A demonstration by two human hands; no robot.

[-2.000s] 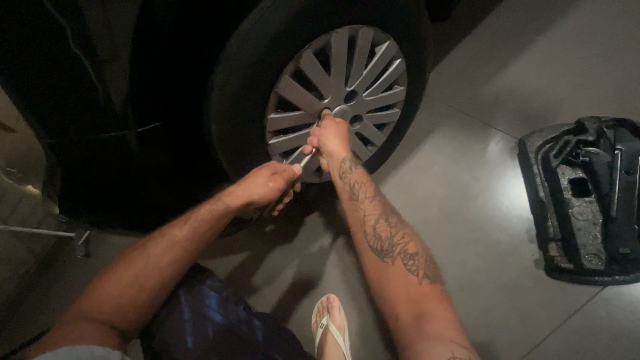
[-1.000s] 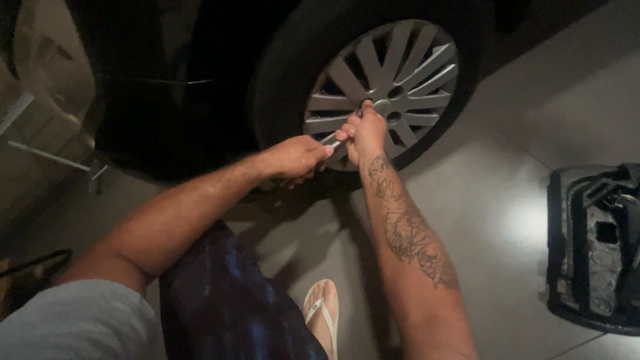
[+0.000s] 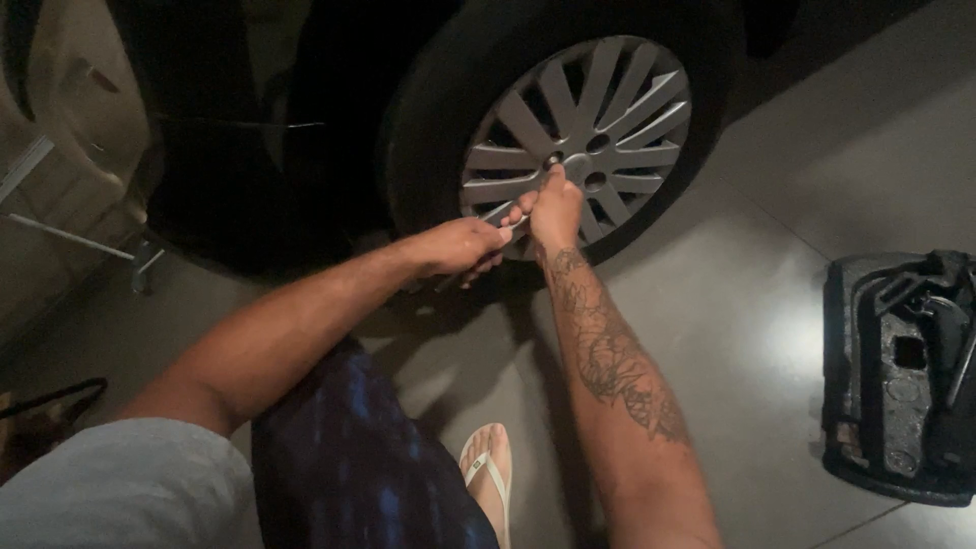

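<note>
A silver multi-spoke wheel cover [image 3: 579, 99] sits on the black tyre [image 3: 427, 122] of a dark car. Both of my hands are at a metal wrench [image 3: 520, 226], mostly covered by my fingers. My left hand [image 3: 469, 245] is closed round its lower part, below and left of the hub. My right hand [image 3: 557, 210] grips it nearer the wheel, one finger reaching to a lug bolt hole [image 3: 553, 159] beside the hub centre. The wrench's end at the hole is hidden by that hand.
On the tiled floor at the right lies a black foam tool tray [image 3: 900, 381]. A metal stand-like object [image 3: 84, 238] is at the left. My foot in a white flip-flop [image 3: 488, 465] is on the floor below the wheel. The dark car body [image 3: 221, 168] rises at upper left.
The view has shifted, so the wheel lies farther right in the frame. Both hands stay on the wrench at the wheel.
</note>
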